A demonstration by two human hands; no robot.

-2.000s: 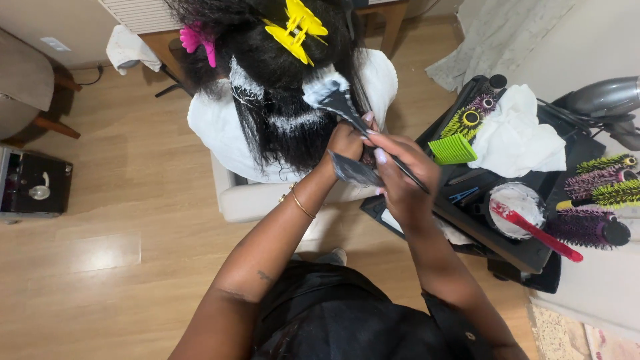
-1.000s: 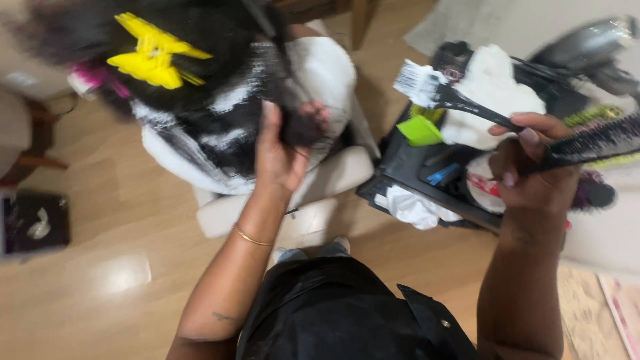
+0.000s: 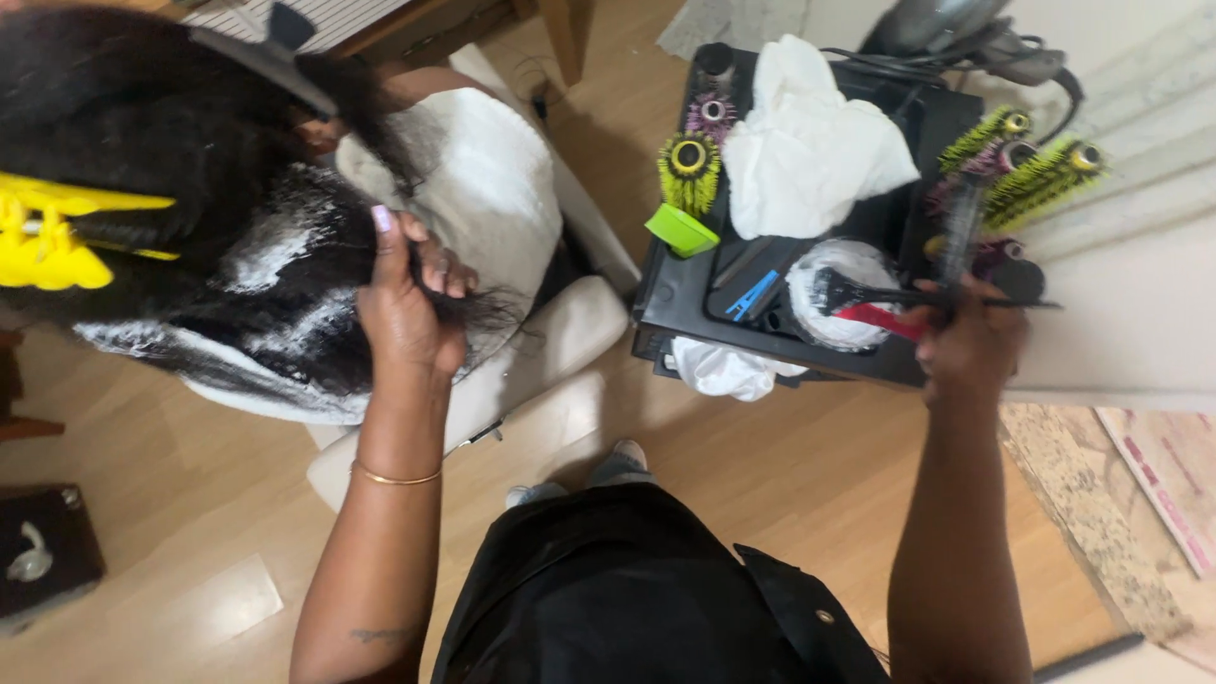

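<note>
My left hand [image 3: 413,294] grips a lock of dark hair [image 3: 446,302] beside a seated person's head, with loose ends showing past the fingers. White cream [image 3: 280,252] coats parts of the hair, and a yellow claw clip [image 3: 52,233] holds the upper hair. My right hand [image 3: 974,342] holds a black tint brush [image 3: 869,294], its bristle end in a bowl of white cream [image 3: 845,271]. A dark comb or brush, blurred, also rises from that hand. A red utensil [image 3: 883,321] rests in the bowl. A grey clip [image 3: 266,66] sits in the hair near the ear.
The black trolley [image 3: 665,304] carries a white cloth [image 3: 807,142], a green comb [image 3: 681,231], a blue clip [image 3: 753,296] and several round brushes [image 3: 689,166]. A hair dryer [image 3: 936,28] lies behind. The light chair [image 3: 560,328] stands between the person and the trolley.
The tint brush, raised above the trolley one second ago, is now down in the cream bowl. Two seconds ago it was at the hair. My left hand still has hold of hair.
</note>
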